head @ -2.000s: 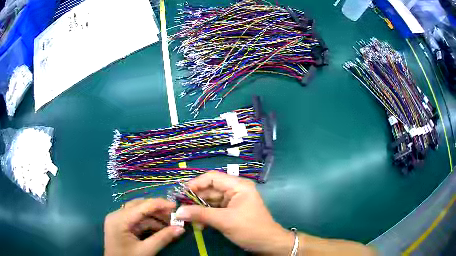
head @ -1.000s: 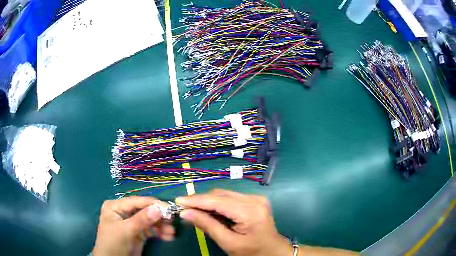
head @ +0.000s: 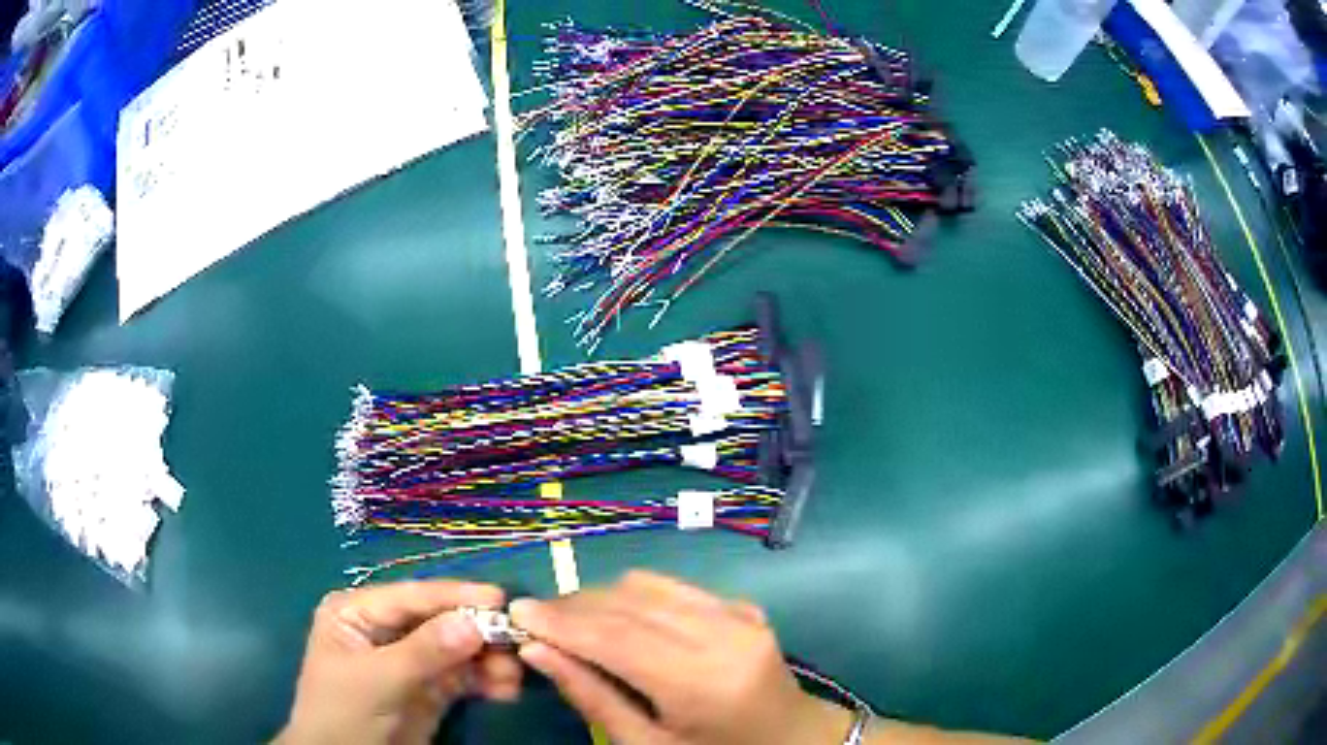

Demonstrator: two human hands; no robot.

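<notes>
My left hand (head: 400, 648) pinches a small white marker sleeve (head: 498, 626) between thumb and finger. My right hand (head: 662, 655) meets it from the right, fingers closed on a wire harness, mostly hidden by the hand; a few of its wires (head: 827, 680) show beside the right wrist. How far the wire tips are inside the sleeve cannot be told. Just beyond my hands lies the labelled harness stack (head: 553, 451), its white sleeves near the black connector housings (head: 793, 437) at its right end.
An unlabelled harness pile (head: 742, 146) lies beyond. Another harness pile (head: 1164, 306) with sleeves is at right. A bag of sleeves (head: 102, 466) is at left, a paper sheet (head: 299, 138) and blue bin (head: 146, 51) upper left. A translucent cup (head: 1055, 37) is at top right.
The wire tips that showed loose between my hands are now hidden at the sleeve. My right hand has turned flatter, and wires now show by its wrist. The whole view has shifted slightly.
</notes>
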